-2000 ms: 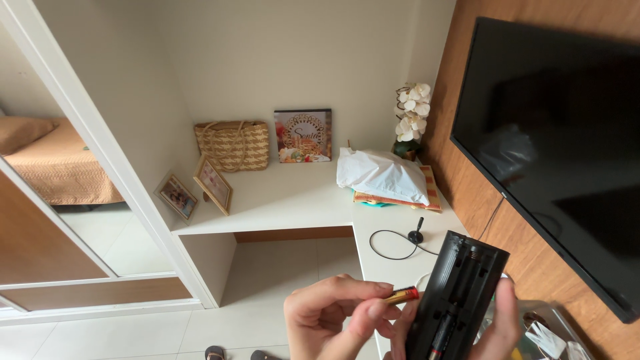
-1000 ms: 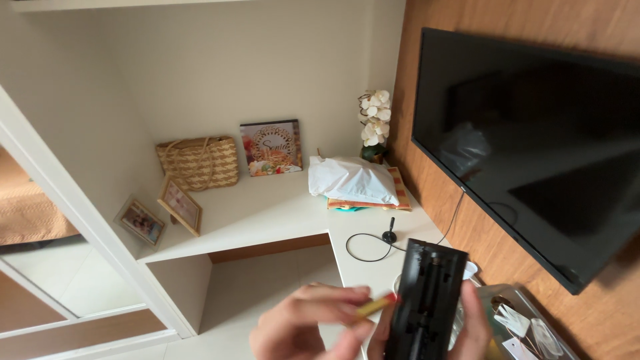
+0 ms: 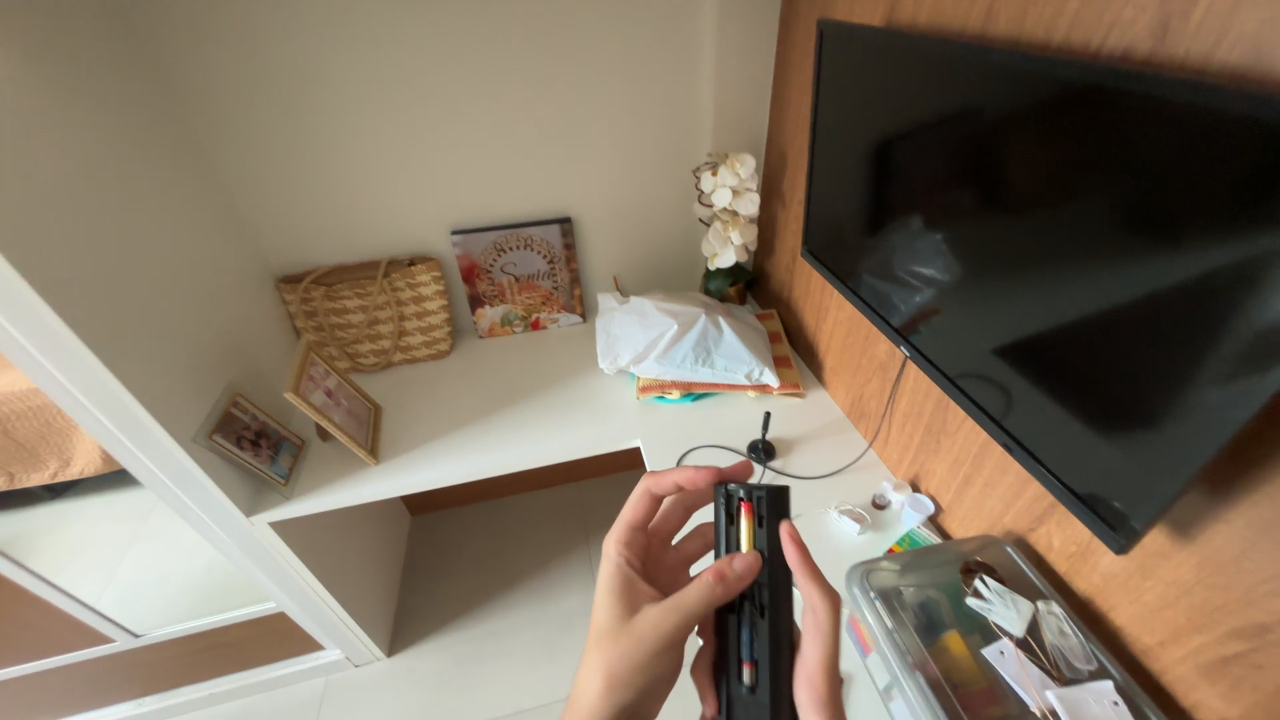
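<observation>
A long black plastic device with its battery compartment exposed (image 3: 772, 600) is held upright at the lower middle. My right hand (image 3: 815, 620) wraps it from behind, fingers along its right edge and some showing at its left. My left hand (image 3: 665, 590) is at its left side, thumb pressed on a gold and red battery (image 3: 746, 526) that lies lengthwise in the upper part of the compartment; its fingertips touch the device's top end. Another battery, dark with a silvery end (image 3: 748, 655), sits lower in the same slot. What the device is cannot be told.
A white corner desk (image 3: 500, 400) bears picture frames (image 3: 336, 402), a woven bag (image 3: 370, 312), a decorated book or box (image 3: 518, 278), a white plastic bag (image 3: 685, 338), white flowers (image 3: 730, 210) and a small antenna (image 3: 762, 450). A clear lidded box (image 3: 930, 570) stands lower right, below a wall-mounted television (image 3: 1040, 230).
The gold and red battery, earlier pinched in my left fingers beside the device, now lies in its compartment under my left thumb. The device is turned more upright.
</observation>
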